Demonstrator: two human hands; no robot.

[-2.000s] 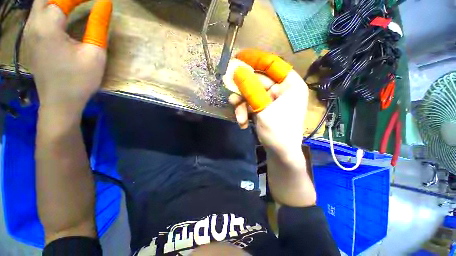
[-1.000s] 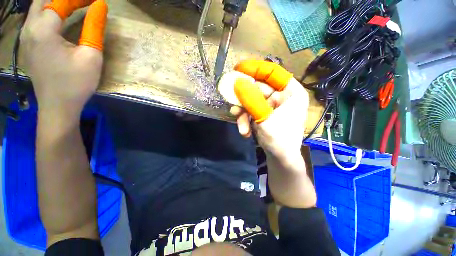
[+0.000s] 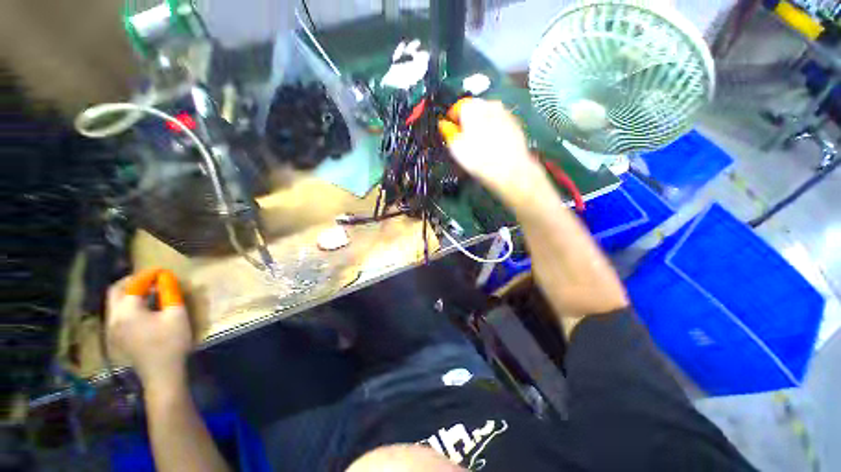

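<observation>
My right hand [image 3: 498,152], with orange finger cots, is at the upper part of the black cable pile [image 3: 410,166]. Its fingertips touch or overlap the cables; blur hides whether they grip any. My left hand [image 3: 152,323], also with orange cots, is at the bench's left front with its fingers curled. Whether it holds something cannot be told. The cream pad [image 3: 333,238] lies on the tan board [image 3: 380,249], right of the soldering iron [image 3: 256,235]. Silver specks [image 3: 300,278] lie under and beside the iron tip.
A pale green fan [image 3: 622,78] stands at the upper right. Red handles [image 3: 562,182] lie near the bench's right edge. Blue bins [image 3: 738,300] are on the floor at right. A clear bag with dark items [image 3: 304,124] is behind the board. A white cable [image 3: 479,253] hangs over the front edge.
The view has swung to the right. My right hand has let go of the cream pad, which now lies on the board, and has moved to the cable pile. My left hand stays at the left.
</observation>
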